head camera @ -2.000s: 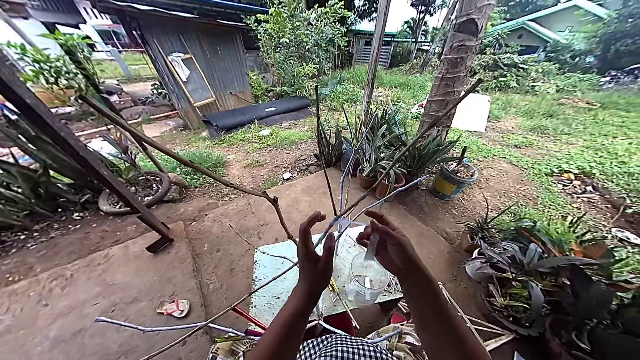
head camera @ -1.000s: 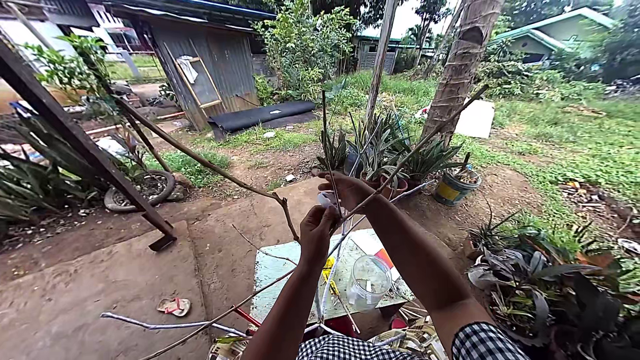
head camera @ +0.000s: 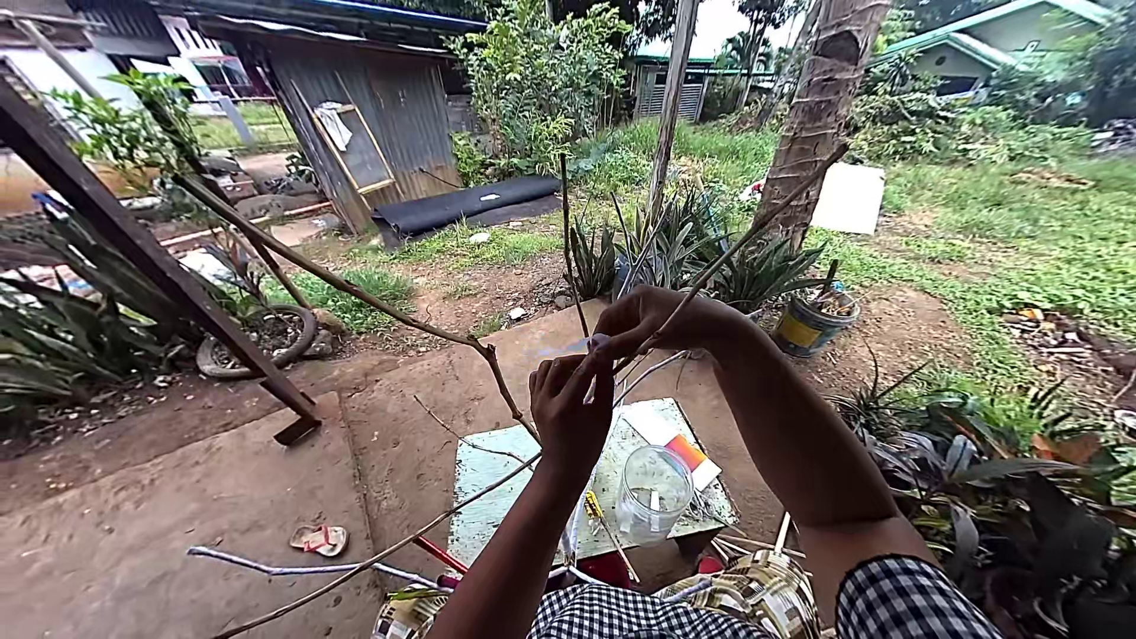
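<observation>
In front of me stands a bundle of bare branches, some with a whitish covering. My left hand is raised, its thumb and fingers pinched around something small at a thin branch. Over it arches my right hand, its fingertips meeting the left ones at the same spot. A bit of pale material shows between the fingertips; what it is I cannot tell. Below the hands, a small pale table carries a clear plastic jar with a white piece inside, a yellow cutter and a white and orange sheet.
A slipper lies on the concrete at the left, near a dark slanted post. Potted plants and a bucket planter stand beyond the table. Dark-leaved plants crowd the right side. Long branches reach out to both sides of my arms.
Two seconds ago my hands were apart above the table; now their fingertips meet at the branch. The right hand has moved across to the left one. The white and orange sheet has come into sight.
</observation>
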